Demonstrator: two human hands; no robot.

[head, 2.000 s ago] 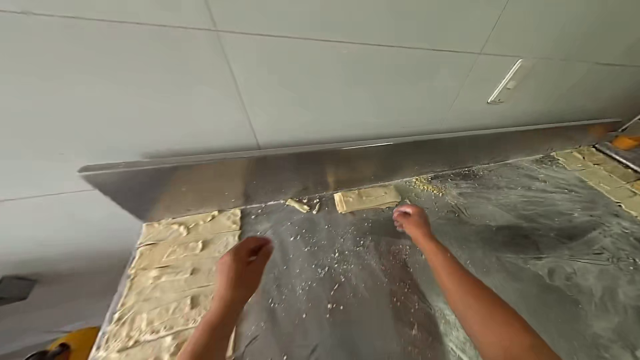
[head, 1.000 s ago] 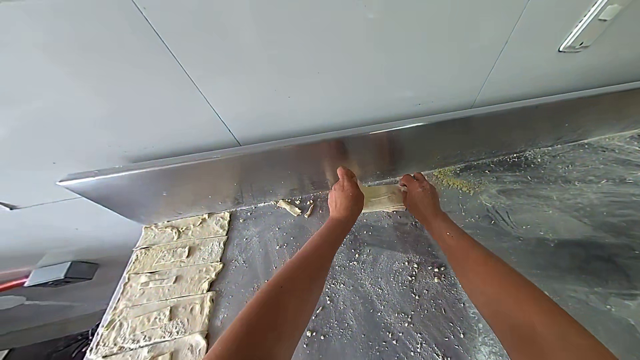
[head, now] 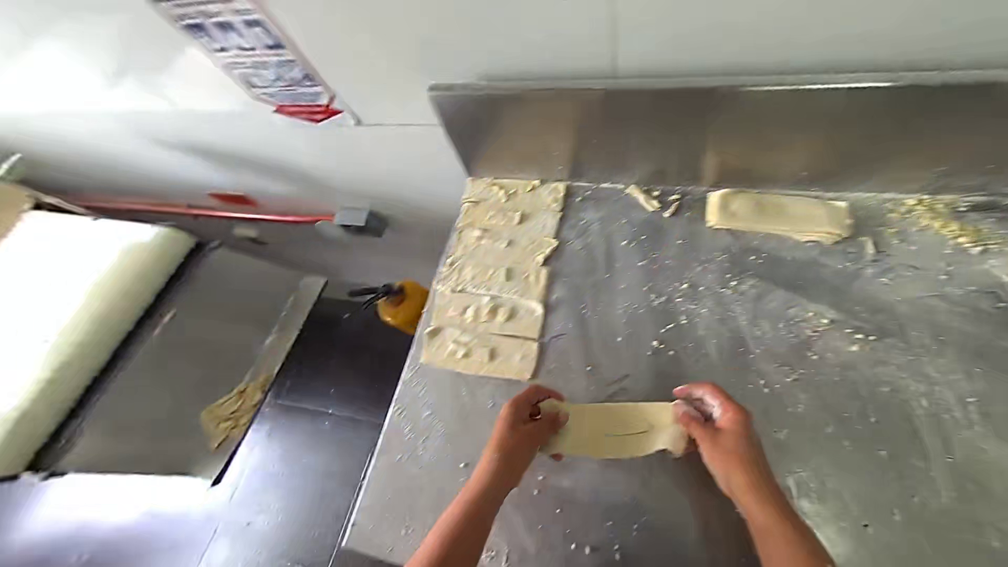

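Between my two hands a thin rectangular strip of dough [head: 622,430] is stretched just above the steel tabletop. My left hand [head: 529,425] pinches its left end, and my right hand [head: 713,421] grips its right end. Beyond my left hand, a column of overlapping dough strips with small pieces on top [head: 492,279] lies along the table's left side. A flat stack of dough strips [head: 778,215] rests near the backsplash, with small dough scraps [head: 644,198] to its left and yellowish crumbs [head: 945,220] to its right.
Crumbs and flour are scattered over the steel table [head: 630,331]. A steel backsplash [head: 709,134] runs along the back. Left of the table are a yellow fire extinguisher [head: 403,305] and a lower metal surface [head: 189,331] carrying a dough piece [head: 235,411].
My hands were at the stack by the backsplash one second ago; now they hold a strip near the table's front, below the dough column. The view has swung left.
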